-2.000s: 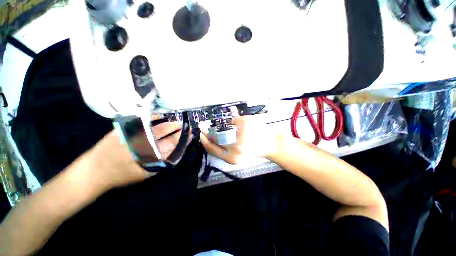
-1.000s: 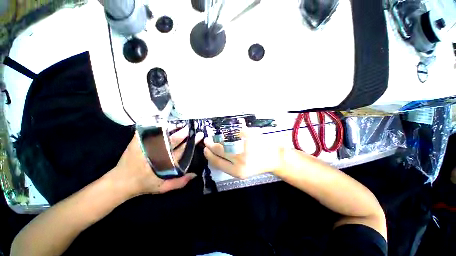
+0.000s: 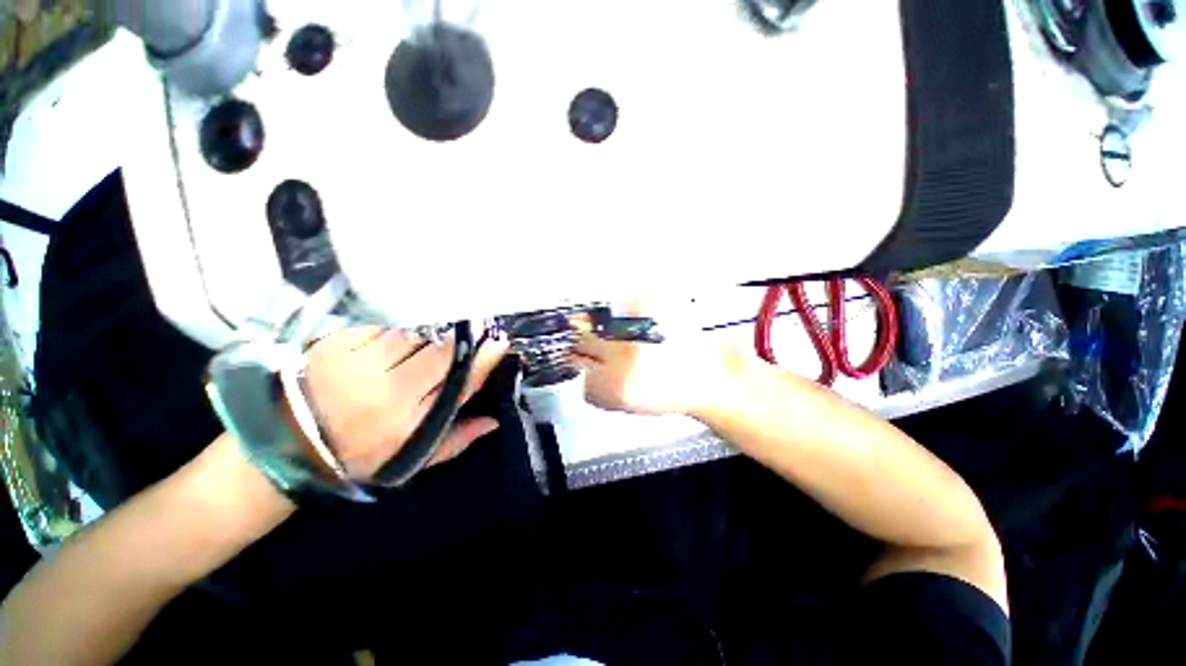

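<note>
The white sewing machine head (image 3: 728, 169) fills the upper view. Black garment cloth (image 3: 481, 481) lies on the table's left and drapes over the front edge. My left hand (image 3: 390, 397) lies on the cloth left of the needle area, fingers spread, partly behind the shiny guard (image 3: 267, 410). My right hand (image 3: 650, 371) is at the right of the metal presser parts (image 3: 544, 345), its fingertips bent beside them. It is overexposed, and whether its fingertips pinch the cloth cannot be told.
Red-handled scissors (image 3: 832, 332) lie right of my right hand. A clear plastic packet (image 3: 975, 325) is beside them, and an upright plastic-wrapped bundle (image 3: 1125, 338) is at the table's right corner. A dark band (image 3: 960, 130) wraps the machine arm. The white table's front edge (image 3: 650, 455) shows below my right hand.
The view has shifted against the machine. The shiny guard appears turned and further left. My left fingers are flatter and more spread on the cloth. My right hand stays beside the presser parts.
</note>
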